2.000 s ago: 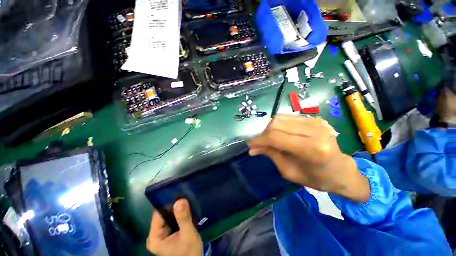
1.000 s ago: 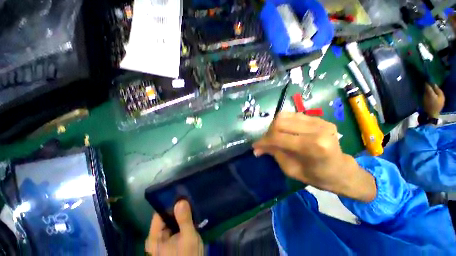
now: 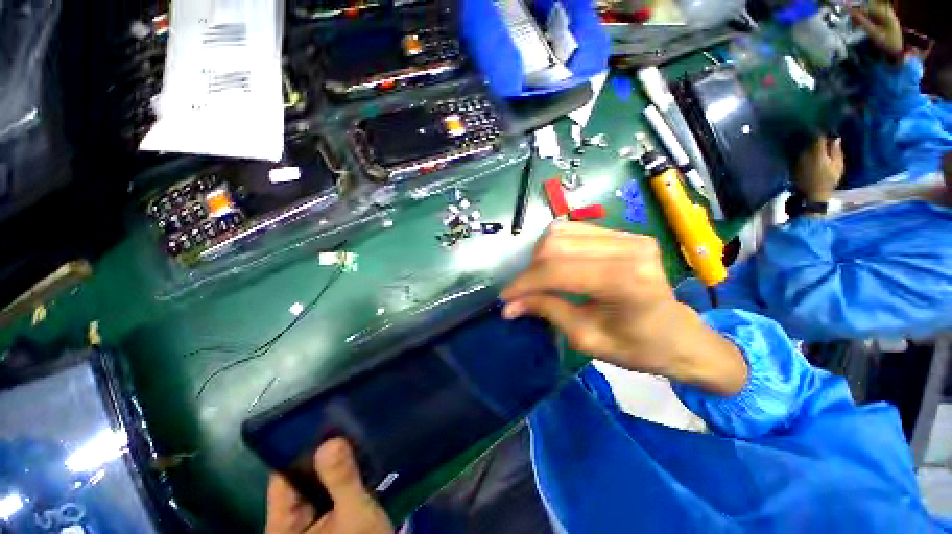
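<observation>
A black glossy tablet (image 3: 418, 391) with a small white label lies tilted over the green mat's near edge. My left hand (image 3: 332, 490) grips its lower left end, thumb on the face. My right hand (image 3: 600, 302) is at the tablet's far right edge, fingertips pinched together there. Whether a small pick is between them is hidden. A thin black stick (image 3: 523, 193) lies on the mat just beyond my right hand.
Blister trays of circuit assemblies (image 3: 251, 198) lie at the back under a paper slip (image 3: 221, 78), beside a blue bin (image 3: 532, 52). A yellow screwdriver (image 3: 687, 224) and another person's hand (image 3: 819, 167) are right. A film-wrapped tablet (image 3: 68, 448) is left.
The view has turned to the right, so the bench things shift left in the picture. Both hands keep their places on the tablet. More of the people at the right shows.
</observation>
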